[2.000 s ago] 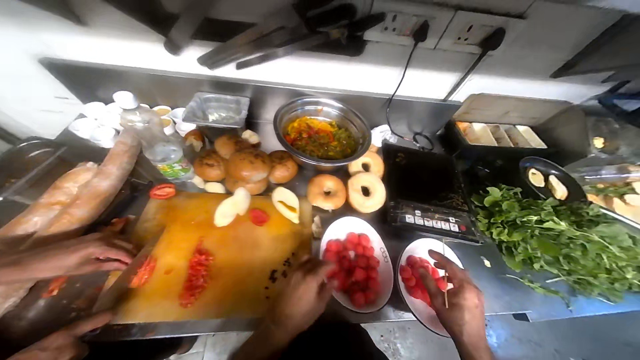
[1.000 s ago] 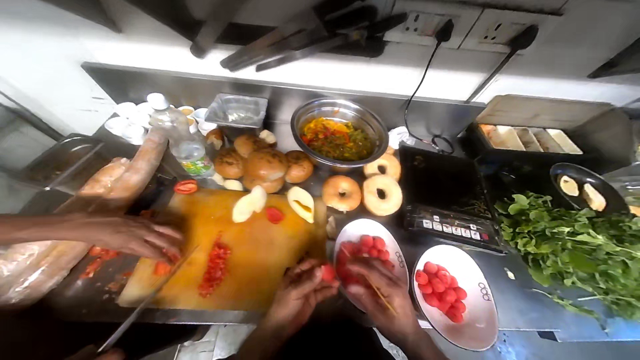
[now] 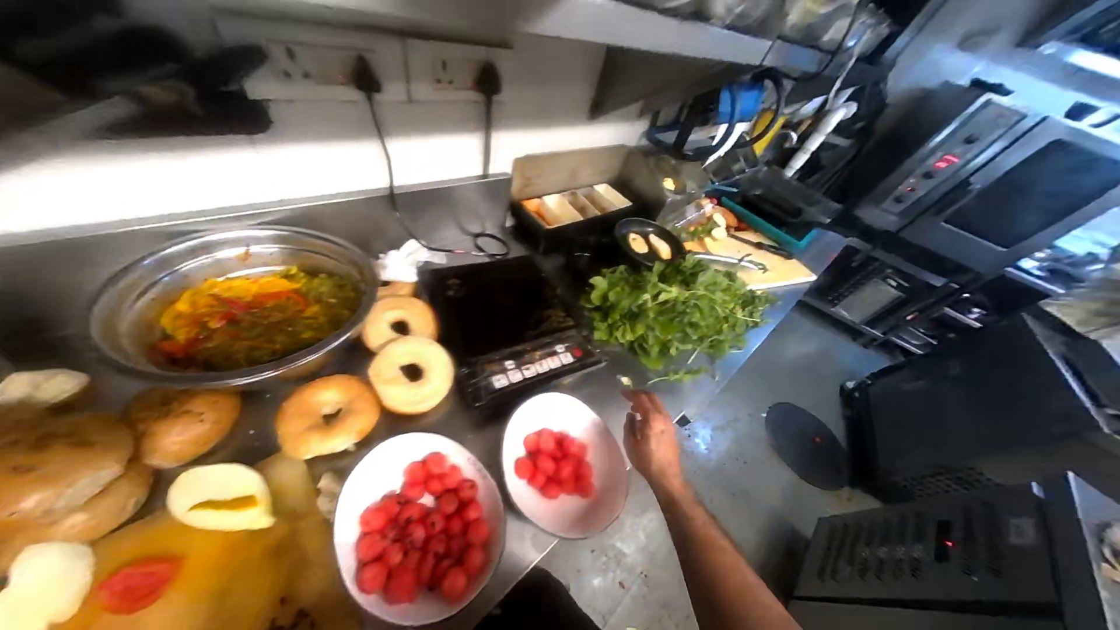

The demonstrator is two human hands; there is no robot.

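Observation:
My right hand (image 3: pixel 652 433) reaches over the counter's front edge, just right of the smaller white oval plate of red melon balls (image 3: pixel 567 464). Its fingers point toward a small pale scrap (image 3: pixel 625 381) on the steel; whether they hold anything cannot be told. A larger white plate of red balls (image 3: pixel 420 525) stands to the left, beside the yellow cutting board (image 3: pixel 201 569). On the board lie a red slice (image 3: pixel 138 584) and pale bread pieces (image 3: pixel 220 497). My left hand is out of view. Halved bagels (image 3: pixel 411 374) lie behind the plates.
Leafy green herbs (image 3: pixel 674 306) lie beyond my right hand. A black induction cooker (image 3: pixel 525 359) stands behind the smaller plate, and a steel bowl of sliced peppers (image 3: pixel 236 306) at the left. Farther right are a small black pan (image 3: pixel 647 243), a wooden board (image 3: pixel 774 269) and an oven (image 3: pixel 1006 184).
The view has swung right. My right hand has left the larger plate of red balls and moved right, past the smaller plate. My left hand and the other person's hands are out of view.

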